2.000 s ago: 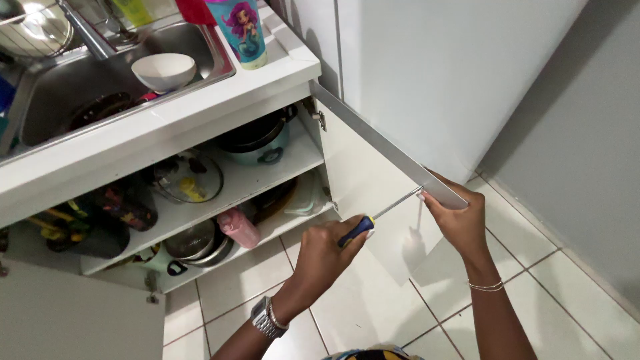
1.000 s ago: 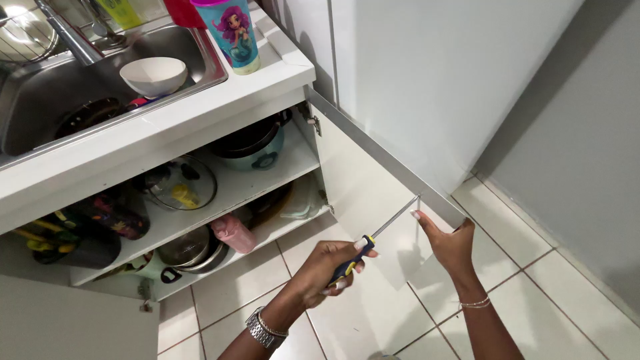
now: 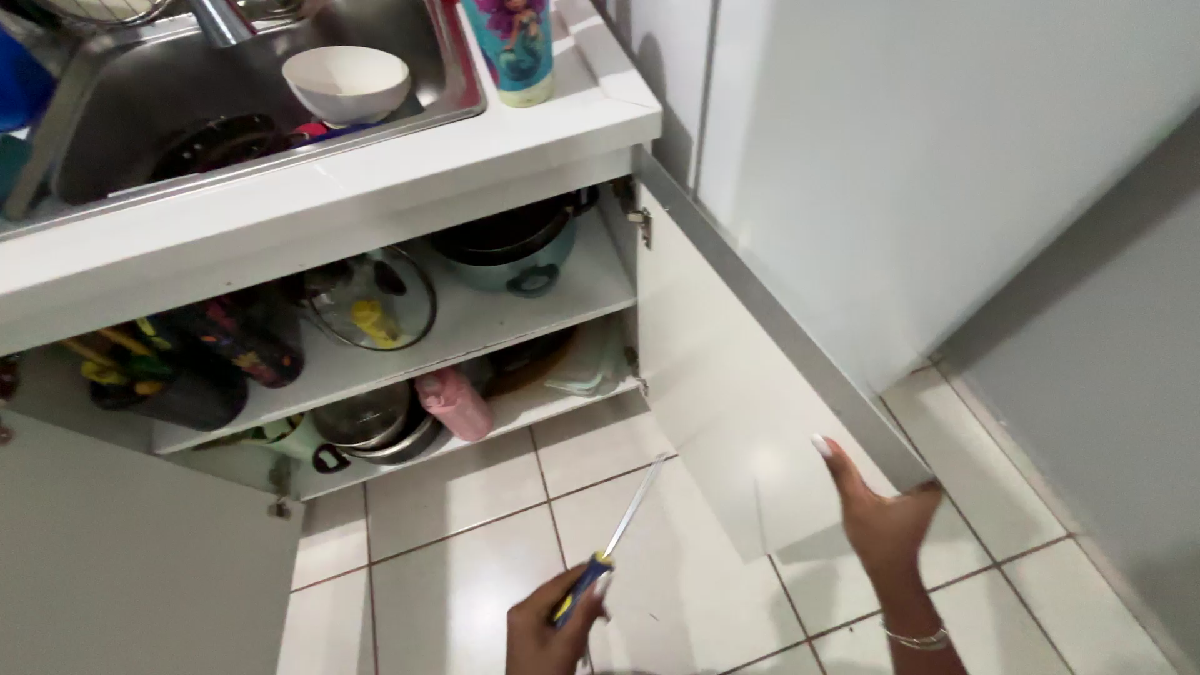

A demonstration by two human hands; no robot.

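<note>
My left hand [image 3: 553,623] is closed around the blue and yellow handle of a screwdriver [image 3: 633,506], whose metal shaft points up and to the right, apart from the door. At the right, my right hand [image 3: 886,516] grips the outer corner of the white cabinet door [image 3: 750,375], with the thumb on its inner face and the fingers hidden behind its edge. The door stands swung out on a metal hinge [image 3: 641,225] near its top.
Pots [image 3: 525,262], a glass lid [image 3: 412,319] and a pink container [image 3: 455,403] sit on the cabinet shelves. Above are a steel sink [image 3: 103,103] with a white bowl [image 3: 347,84] and a mermaid-printed cup [image 3: 520,47]. Another door [image 3: 141,553] stands open at left.
My left hand has drawn the screwdriver down and left, away from the door's top edge, where its tip was before. My right hand still holds the door's corner.
</note>
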